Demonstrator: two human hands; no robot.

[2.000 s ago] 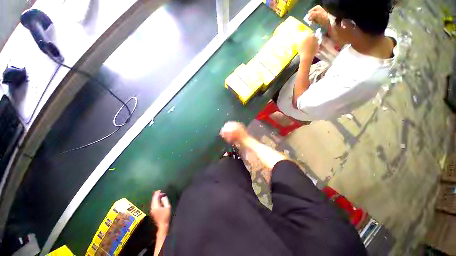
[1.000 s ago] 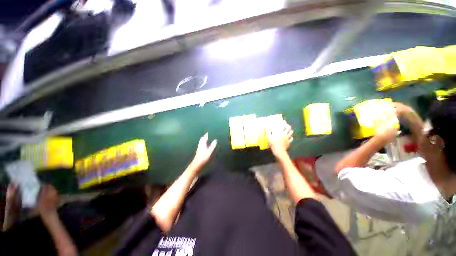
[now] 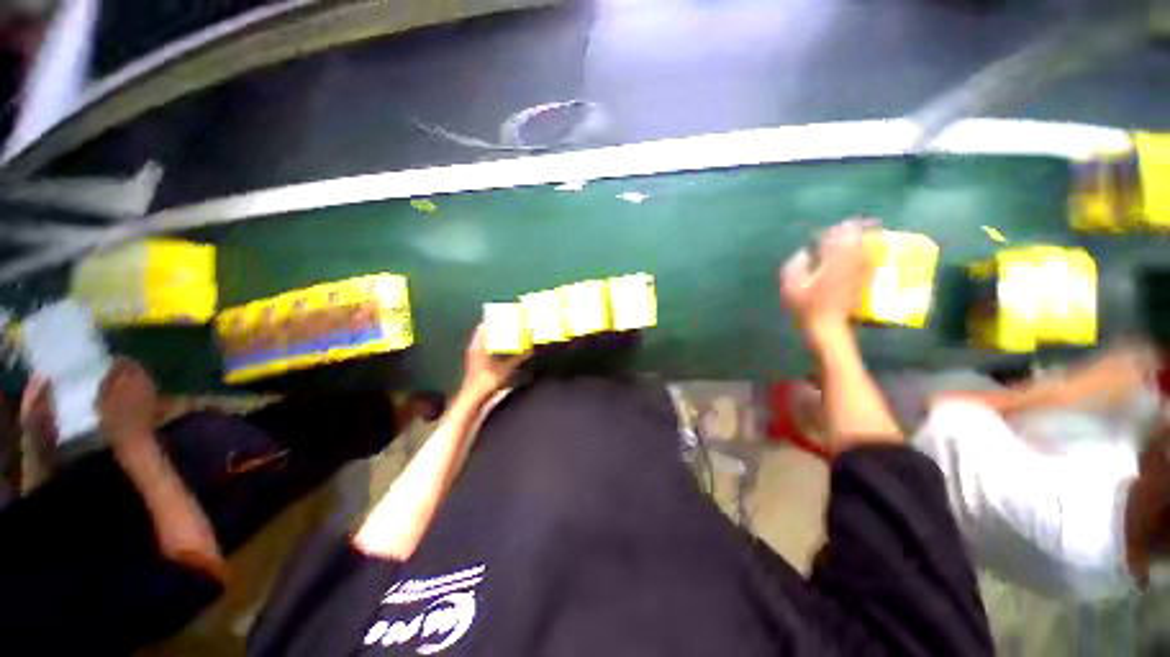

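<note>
A short row of several yellow retail boxes (image 3: 588, 308) with white labels up stands on the green bench (image 3: 719, 244) in front of me. My left hand (image 3: 494, 365) is at the row's left end, touching the end box; its fingers are partly hidden. My right hand (image 3: 828, 276) is at the left side of another small group of yellow boxes (image 3: 901, 279) further right. The view is blurred, so I cannot tell whether the right hand grips them.
A row of picture-side boxes (image 3: 316, 327) and more yellow boxes (image 3: 180, 282) lie left. Further groups (image 3: 1046, 298) lie right. A person at left holds a white sheet (image 3: 67, 366); another person's arm (image 3: 1078, 381) is at right. A cable loop (image 3: 554, 122) lies beyond the pale edge strip.
The view has shifted. My left hand has gone from empty above the bench to the row's left end. My right hand has left the row and moved right to another box group.
</note>
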